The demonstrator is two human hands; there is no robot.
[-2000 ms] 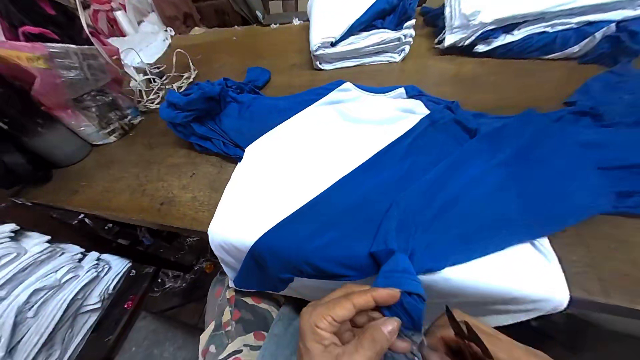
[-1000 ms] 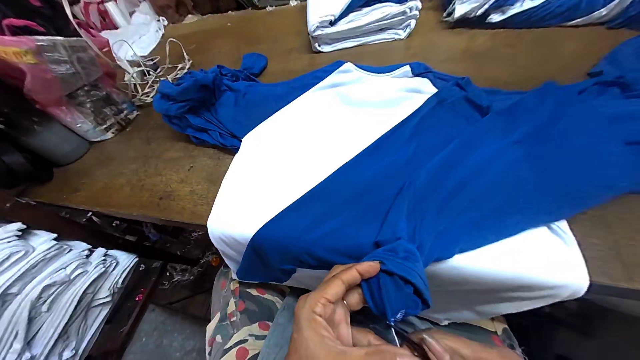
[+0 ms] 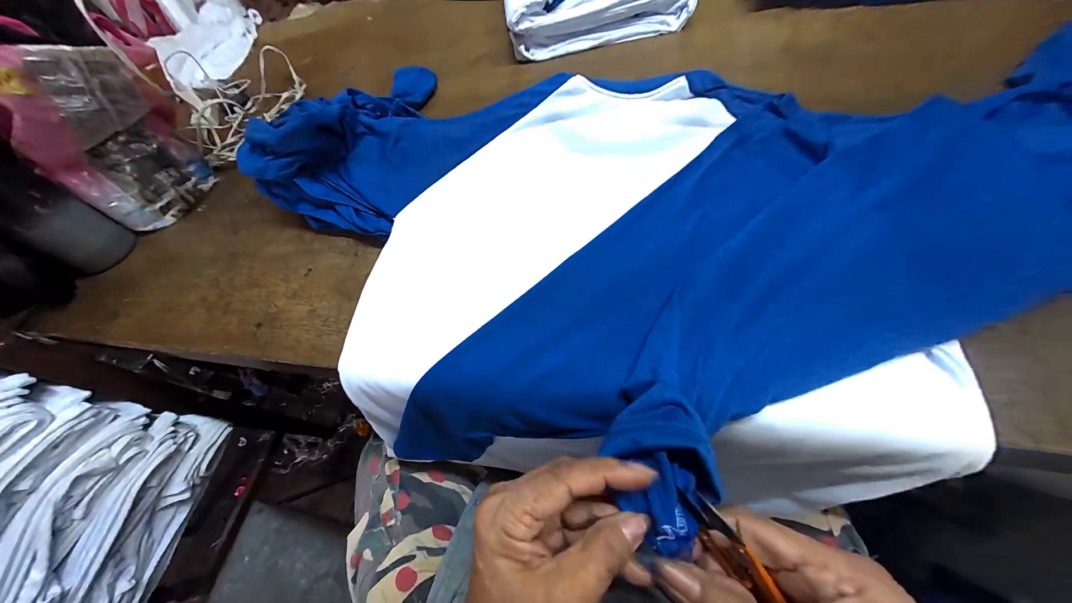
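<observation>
A blue and white long-sleeved shirt (image 3: 603,251) lies spread over the wooden table and hangs past its front edge. At the bottom centre, a blue sleeve cuff (image 3: 662,431) is turned so that its inner seam and pale loose threads show. My left hand (image 3: 561,528) pinches this cuff between thumb and fingers. My right hand (image 3: 796,557) holds small orange-handled scissors (image 3: 741,557), their dark blades against the cuff's seam. Part of the blades is hidden by the cloth. The other sleeve (image 3: 327,159) lies bunched at the upper left.
Folded white garments (image 3: 599,29) are stacked at the table's far side. White string (image 3: 243,109) and plastic bags (image 3: 100,126) lie at the left. A pile of white fabric pieces (image 3: 92,494) stands at the lower left, below the table edge (image 3: 201,356).
The cuff between my hands has been turned, and its inner seam with threads now shows. The scissors in my right hand have come up against it.
</observation>
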